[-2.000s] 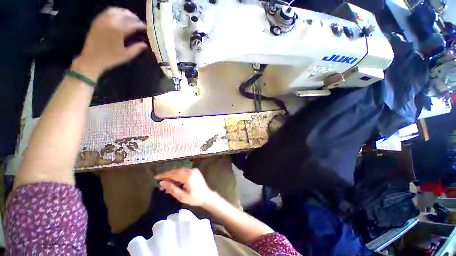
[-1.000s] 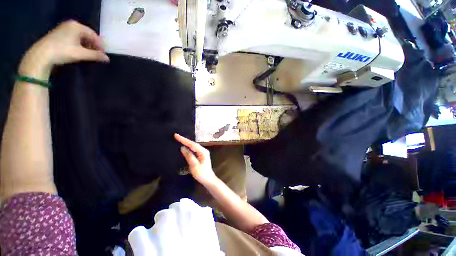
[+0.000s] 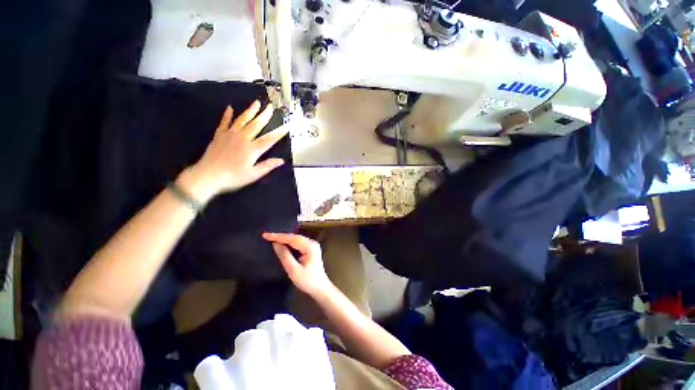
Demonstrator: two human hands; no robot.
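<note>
A dark cut panel (image 3: 145, 152) lies flat over the table left of the needle and hangs over the front edge. Its right-hand edge runs down from the presser foot (image 3: 286, 114). My left hand (image 3: 240, 152) lies flat on the panel, fingers spread, fingertips close to the presser foot. My right hand (image 3: 299, 259) pinches the panel's edge between thumb and forefinger, below the table's front edge. The white JUKI sewing machine (image 3: 396, 61) stands at the top centre. Whether the needle is in the cloth cannot be seen.
Dark cloth (image 3: 488, 206) drapes right of the machine and off the table. A black strap (image 3: 389, 129) lies on the bed under the arm. The worn table edge (image 3: 373, 194) shows brown patches. More dark cloth heaps (image 3: 587, 305) lie at the lower right.
The panel has come over the table from the left, up to the presser foot. My left hand has gone from gripping its far edge to lying flat beside the needle. My right hand has moved slightly down.
</note>
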